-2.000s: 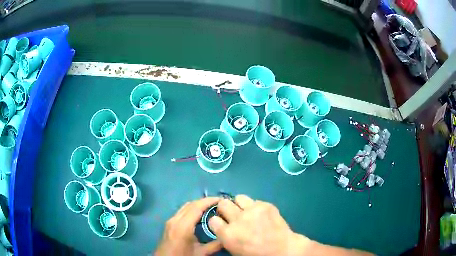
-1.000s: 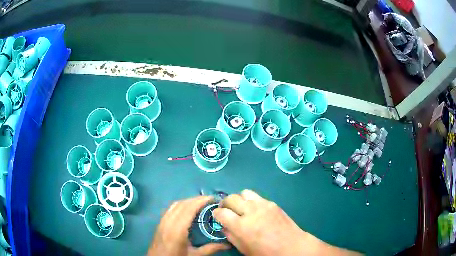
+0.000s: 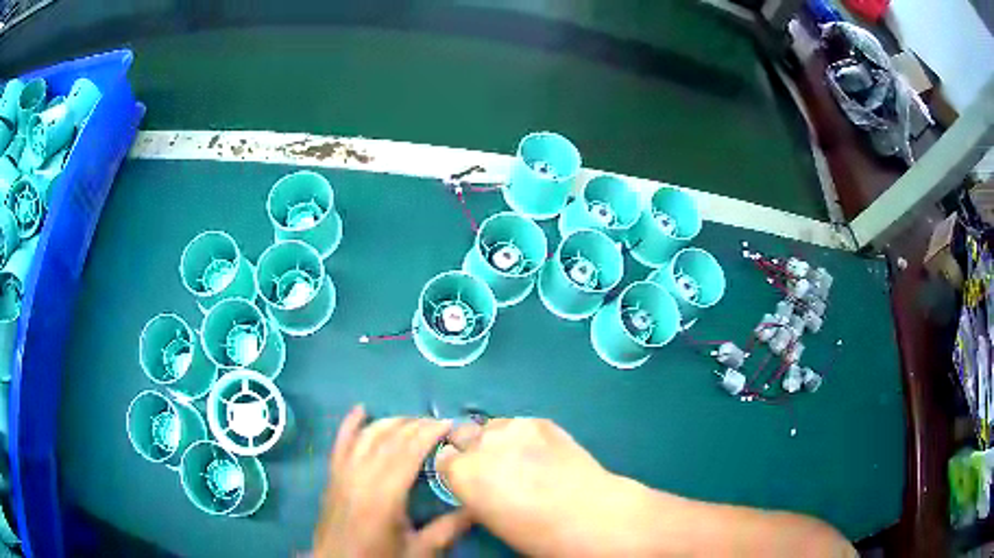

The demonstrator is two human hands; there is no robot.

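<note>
A teal fan housing [image 3: 439, 487] stands on the mat at the bottom centre, mostly hidden by my hands. My left hand [image 3: 382, 480] is curled around its left side, with the thumb side near the bottom edge of the view. My right hand [image 3: 523, 471] reaches over it from the right, its bent fingers at the housing's open top. Whether the right fingers grip a part inside is hidden. A small dark piece [image 3: 471, 416] shows just beyond the fingertips.
Several housings with motors [image 3: 455, 317] stand ahead, some with red leads trailing. Several others [image 3: 235, 332] stand left, one showing its pale spoked face [image 3: 247, 413]. Loose motors [image 3: 776, 331] lie right. A blue bin [image 3: 68, 273] of housings is far left. A whitish rail [image 3: 414, 164] edges the belt.
My right hand has shifted left over the housing and now covers more of it. My left hand's fingers have lifted and spread a little. The whole view has shifted slightly.
</note>
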